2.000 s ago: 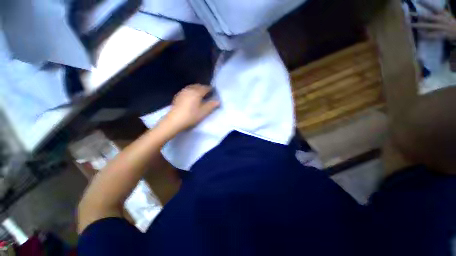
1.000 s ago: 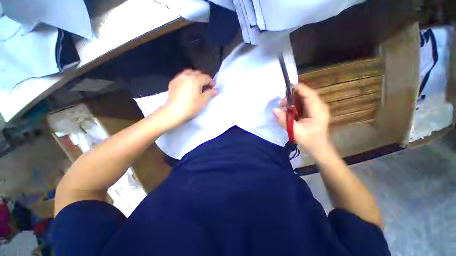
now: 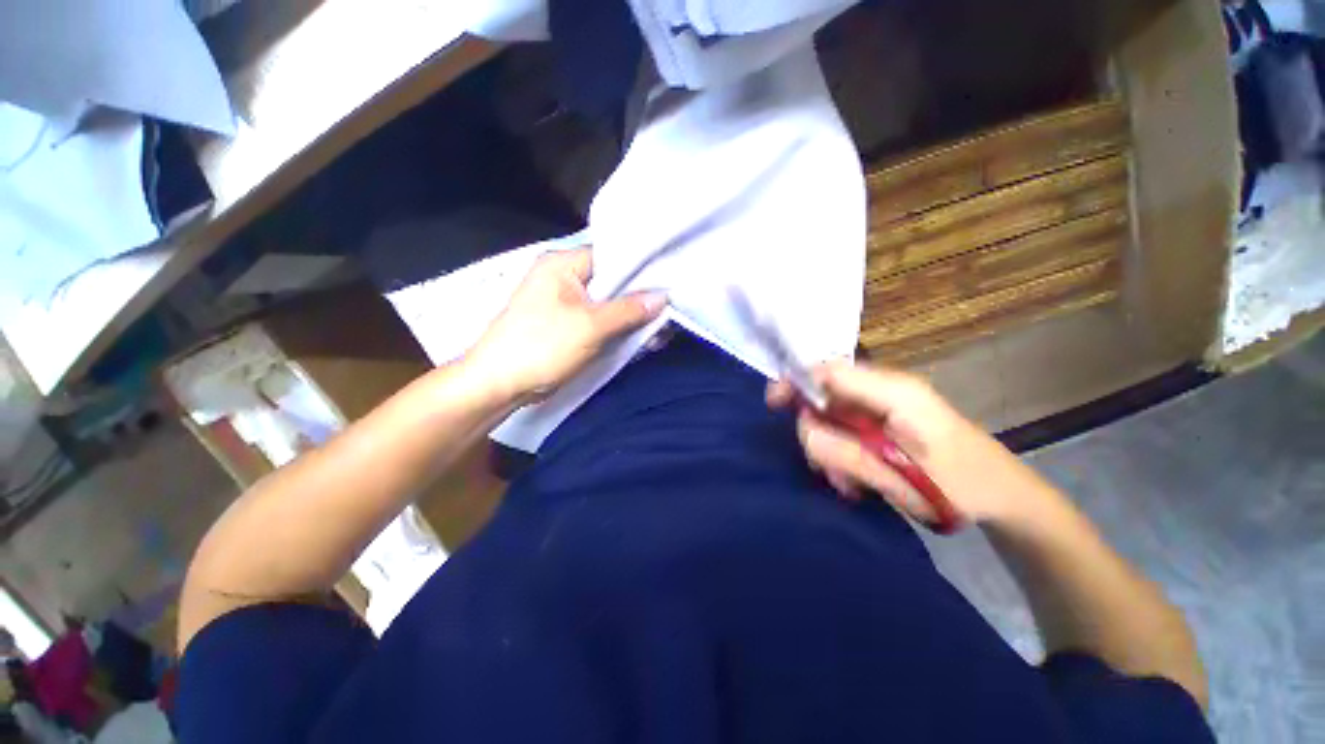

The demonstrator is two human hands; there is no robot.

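A white fabric piece (image 3: 741, 189) lies over my lap and reaches up to the bundle at the table edge. My left hand (image 3: 560, 327) grips its near edge between thumb and fingers, left of the middle. My right hand (image 3: 872, 436) holds scissors (image 3: 916, 484) with red handles. The blades point up and left over the white cloth near its lower edge and are blurred; whether they touch the cloth or are open, I cannot tell.
Folded white pieces (image 3: 727, 32) hang over the white table (image 3: 327, 102) edge, with navy cloth (image 3: 593, 58) beside them. A cardboard box (image 3: 1170, 189) with wood-like strips stands right. A narrow box (image 3: 262, 393) with white scraps stands left. Grey floor (image 3: 1163, 509) shows lower right.
My right hand and the scissors have moved down towards my lap, and the blades now tilt more to the left. My left hand has shifted slightly down, lifting and creasing the cloth's near edge.
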